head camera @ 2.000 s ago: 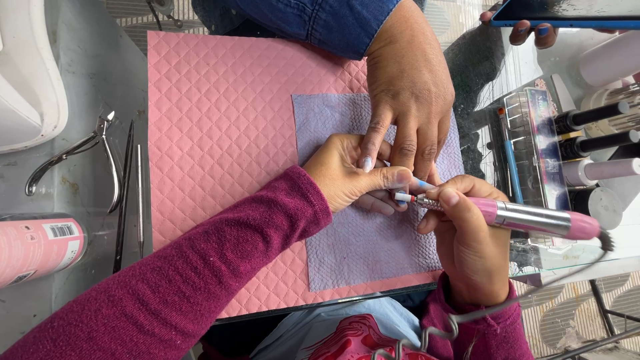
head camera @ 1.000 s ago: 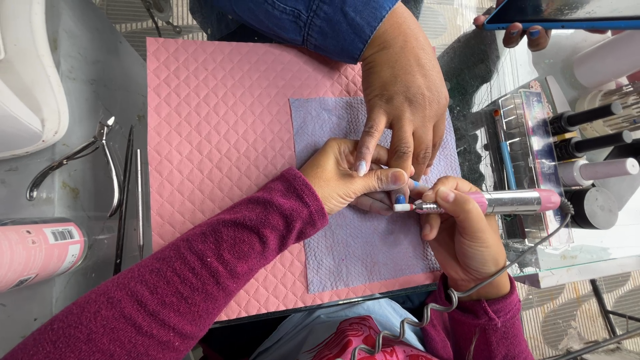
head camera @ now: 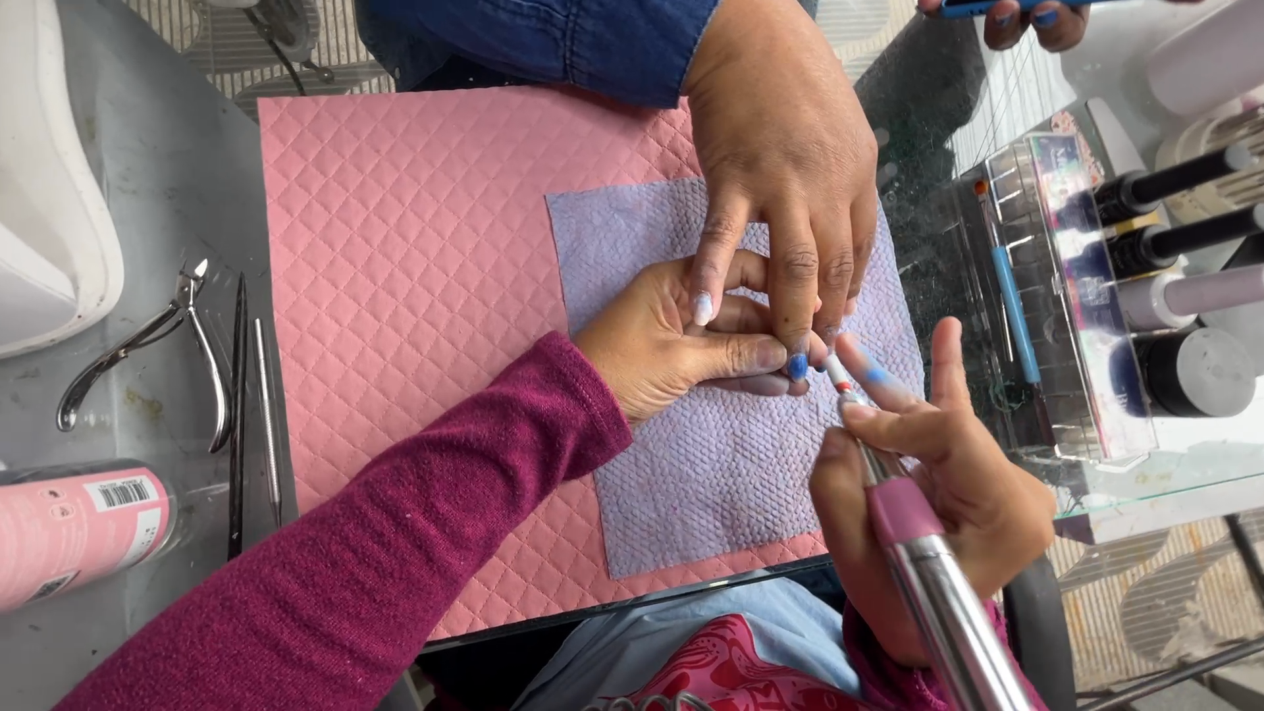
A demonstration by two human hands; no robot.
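My left hand (head camera: 671, 341) grips a finger of the other person's hand (head camera: 790, 148), thumb on top beside a fingertip with a blue nail (head camera: 797, 366). In my right hand (head camera: 948, 474) is a pink and silver electric nail drill (head camera: 908, 533); its pale bit (head camera: 836, 370) points up and left, close to the fingertips. Whether the bit touches a nail I cannot tell. Blue dust marks my right index finger. The hands are over a purple textured paper towel (head camera: 711, 494) on a pink quilted mat (head camera: 415, 247).
Metal cuticle nippers (head camera: 188, 311), a thin dark tool (head camera: 237, 415) and a silver rod-like tool (head camera: 267, 425) lie left of the mat, near a pink bottle (head camera: 79, 533). At right are a clear divided case (head camera: 1076, 296), a blue-handled brush (head camera: 1015, 311) and several polish bottles (head camera: 1175, 242).
The drill has swung from lying nearly level, pointing left, to a steep slant with its body low at right. My right hand has turned with it, fingers more spread. My left hand keeps its hold.
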